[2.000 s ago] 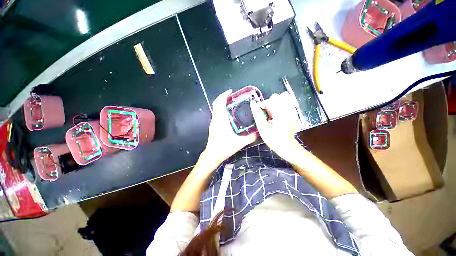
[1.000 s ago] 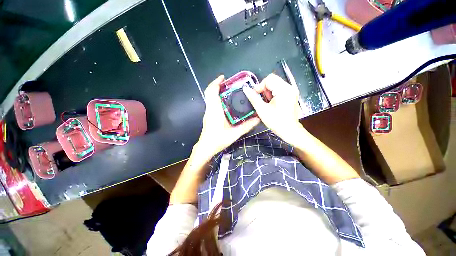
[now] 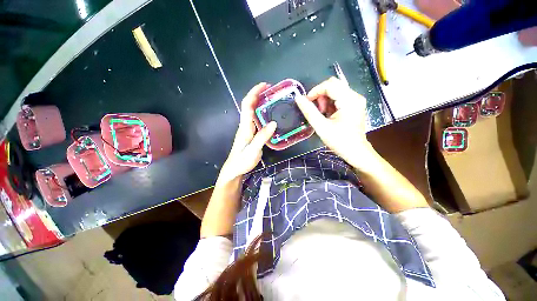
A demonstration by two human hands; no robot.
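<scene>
A pink housing (image 3: 275, 92) is between my hands at the bench's front edge, open end up. A dark speaker driver (image 3: 284, 116) with a round centre sits inside its green-white rim. My left hand (image 3: 250, 130) holds the housing from the left, its thumb over the lower left rim. My right hand (image 3: 338, 113) is at the housing's right side, with thumb and fingers bent near the rim. Whether its fingertips hold something small cannot be seen.
Several pink housings (image 3: 159, 139) stand at the left. A screw feeder (image 3: 288, 16) is at the top, cutters (image 3: 382, 50) and a blue screwdriver (image 3: 483, 26) at the upper right. A thin tool (image 3: 340, 72) lies behind my right hand. A cardboard box (image 3: 484, 176) is at the lower right.
My right hand has shifted right, showing more of the driver. My left thumb has come onto the rim. The view has shifted slightly.
</scene>
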